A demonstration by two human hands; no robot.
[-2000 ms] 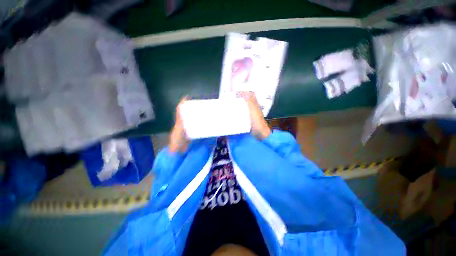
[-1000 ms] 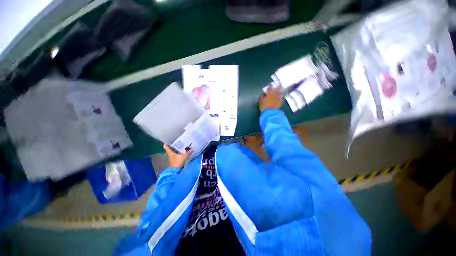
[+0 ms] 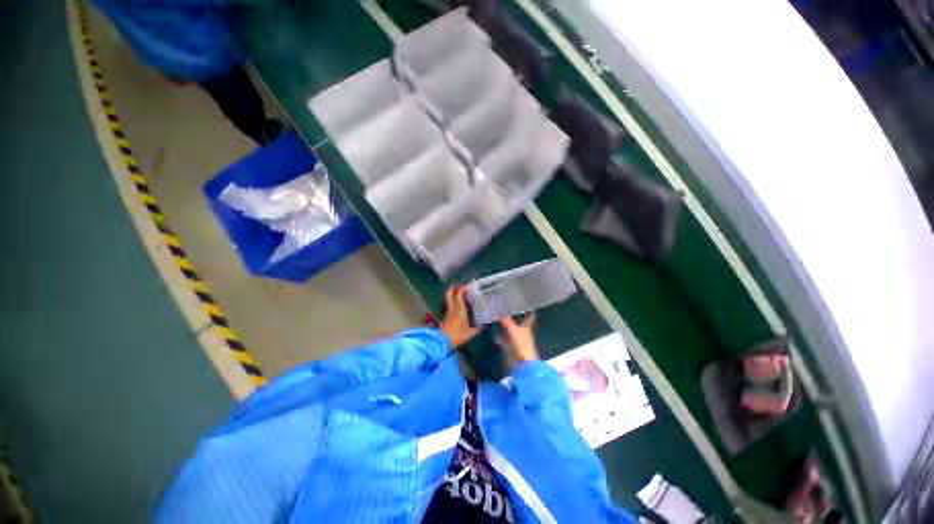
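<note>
My left hand [image 3: 458, 317] is at the near left end of an opened-up retail carton [image 3: 524, 291], its fingers against the side. My right hand [image 3: 519, 336] is at the carton's near edge, touching it. The carton is grey-white inside with its open side up, held over the green work surface. Just beyond it stand two rows of open cartons [image 3: 438, 133], pale grey inside. Flat box blanks [image 3: 602, 387] with a pink headphone picture lie to the right of my right arm.
Dark pouches [image 3: 637, 208] lie on the green belt behind the pale rail [image 3: 614, 325]. One pouch further right has pink headphones [image 3: 766, 383] on it. White folded pieces [image 3: 671, 501] lie at the lower right. A blue bin [image 3: 290, 251] with clear plastic is on the floor. Another person's blue sleeve [image 3: 179, 36] shows upper left.
The view has turned towards the carton rows. My right hand has left the white folded pieces and is now at the carton. The carton now stands opened into a box shape.
</note>
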